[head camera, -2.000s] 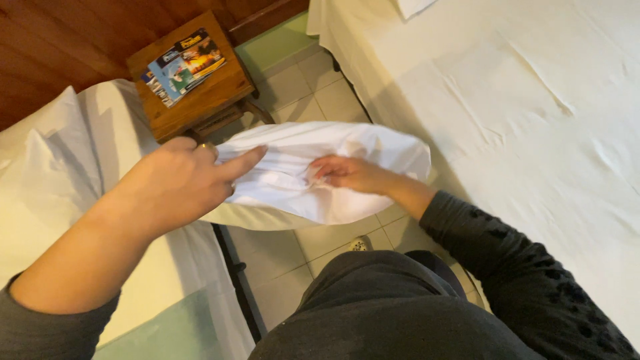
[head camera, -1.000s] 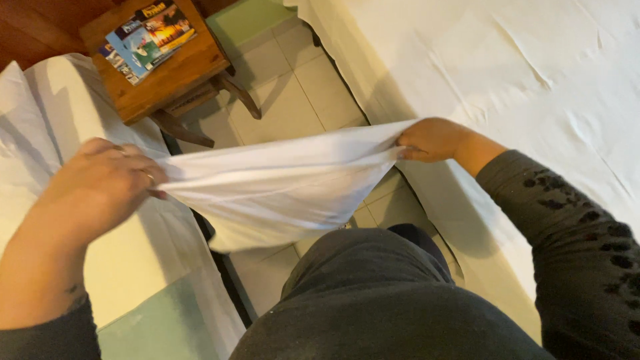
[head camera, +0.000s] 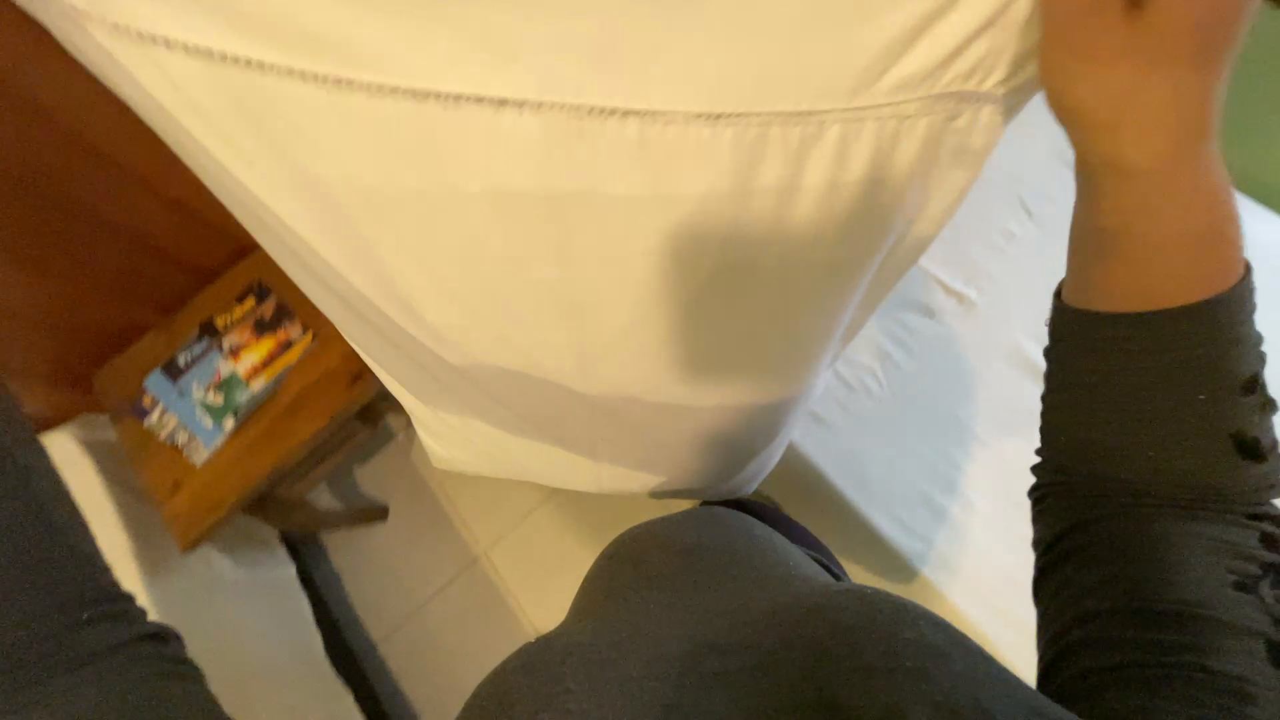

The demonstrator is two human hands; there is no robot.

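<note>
A white cloth with a stitched hem line (head camera: pixel 560 230) hangs spread out before me, its lower edge near my body. My right hand (head camera: pixel 1145 90) is at the top right, up against the cloth's upper right corner; the fabric gathers in folds toward it, and the fingers are cut off by the frame's edge. Only the dark sleeve of my left arm shows at the lower left; my left hand is out of view. The cloth's upper left part runs out of the frame.
A small wooden table (head camera: pixel 270 430) holding magazines (head camera: pixel 230 375) stands at the left against a reddish-brown wooden surface (head camera: pixel 90 220). One bed (head camera: pixel 200 600) is at the lower left, another bed (head camera: pixel 980 400) at the right. Floor tiles (head camera: pixel 450 580) show between them.
Both arms have risen from in front of my body, and the cloth, bunched and then stretched in a narrow band before, now hangs opened out and fills much of the view.
</note>
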